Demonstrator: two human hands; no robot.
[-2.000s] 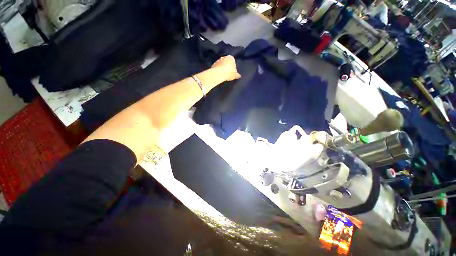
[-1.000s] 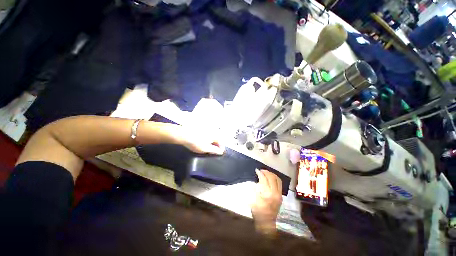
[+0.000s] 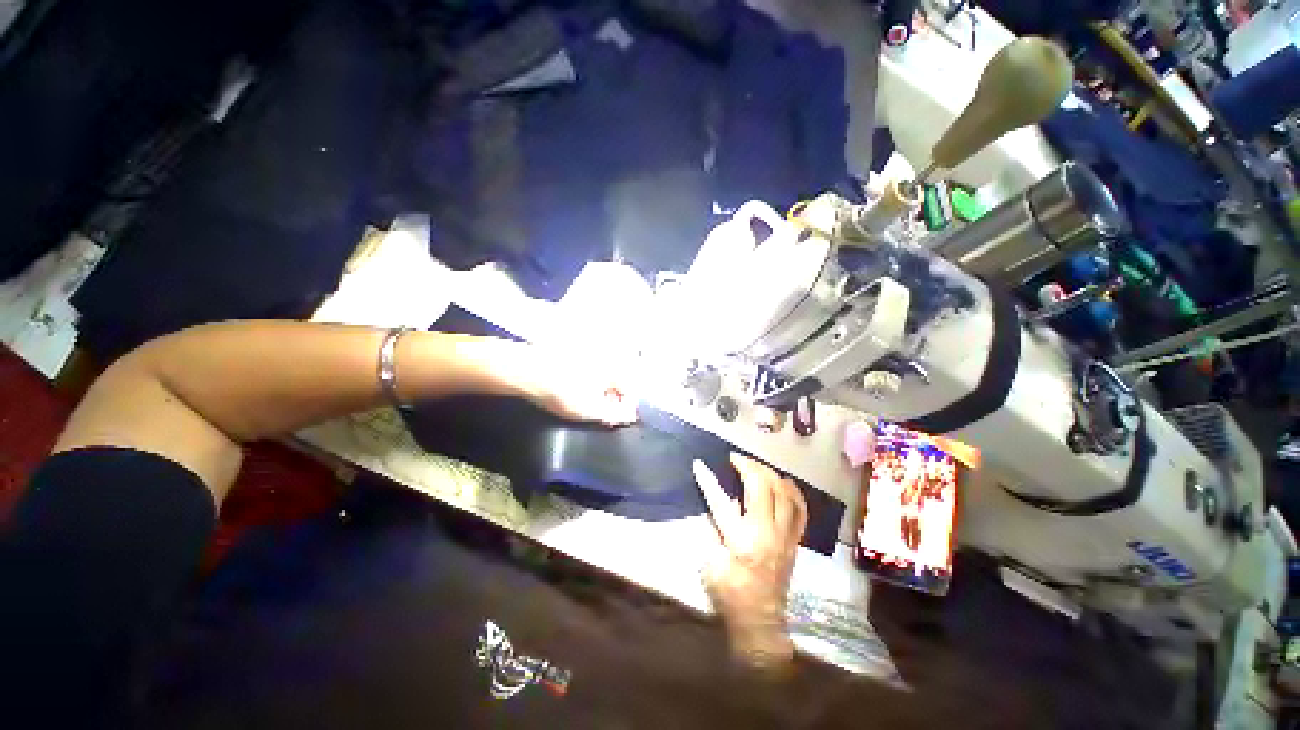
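Observation:
A dark panel lies on the bright table, with a smaller shiny dark piece folded or laid over it. My left hand rests on the cloth's far edge, left of the needle area; glare hides its grip. My right hand lies on the panel's near right part, fingers somewhat apart and fingertips on the cloth. The sewing machine stands at right. Its lamp's white glare hides the needle and presser foot.
A navy and black heap of cut parts lies beyond the table. A lit phone leans against the machine. A silver cylinder and a beige bulb-shaped knob are on the far side. Red mesh shows below my left arm.
From two seconds ago, my left hand has come back from the heap to the cloth, and my right hand has come into view. Over the last second both hands have barely moved.

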